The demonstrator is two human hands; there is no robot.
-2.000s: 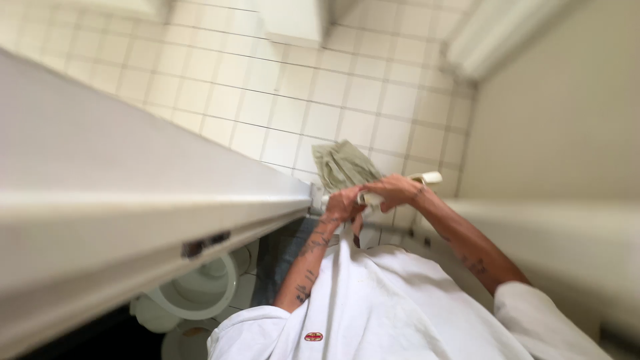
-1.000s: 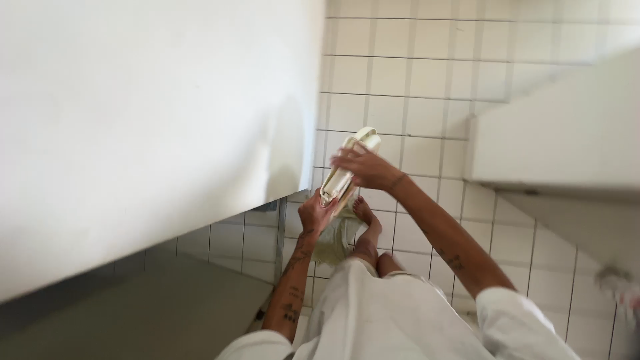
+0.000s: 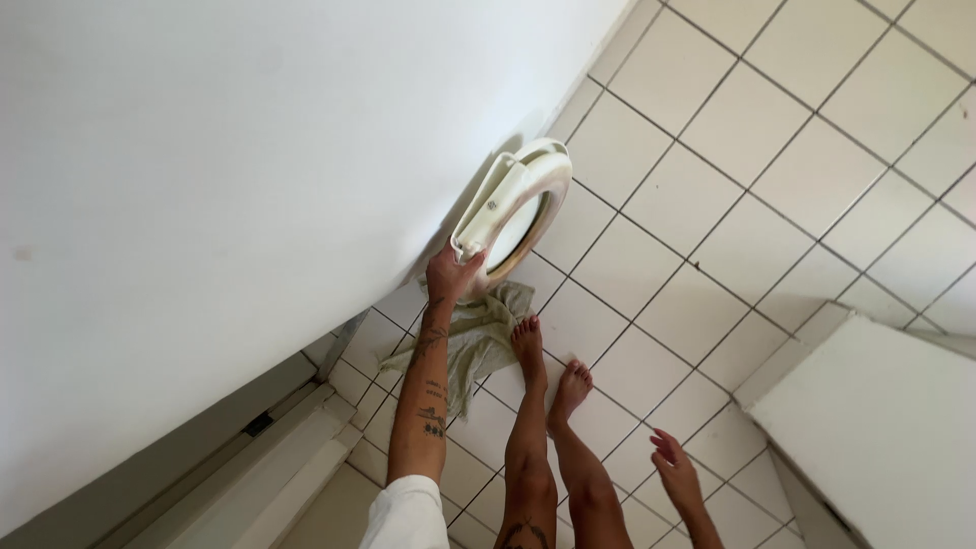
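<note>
A cream plastic toilet seat with its lid [image 3: 537, 210] is tilted on edge close to the white wall. My left hand [image 3: 454, 271] grips its hinge end, with the thumb over the rim. Brownish discoloration marks the ring. Below the seat, a crumpled grey-green cloth [image 3: 488, 335] lies on the tiles, partly hidden by my left forearm and beside my bare foot. My right hand [image 3: 675, 461] is away from the seat at the lower right, holding nothing, its fingers apart.
A large white wall or panel [image 3: 229, 152] fills the left side. Beneath it is a doorway edge with a frame [image 3: 305, 442]. Square cream tiles [image 3: 686, 198] cover the floor. A white boxy ledge [image 3: 877, 412] stands at the right. My bare feet [image 3: 568, 389] are on the tiles.
My right hand has let go of the seat and moved down to the right. My left hand still holds the seat, now beside the wall. The view has turned.
</note>
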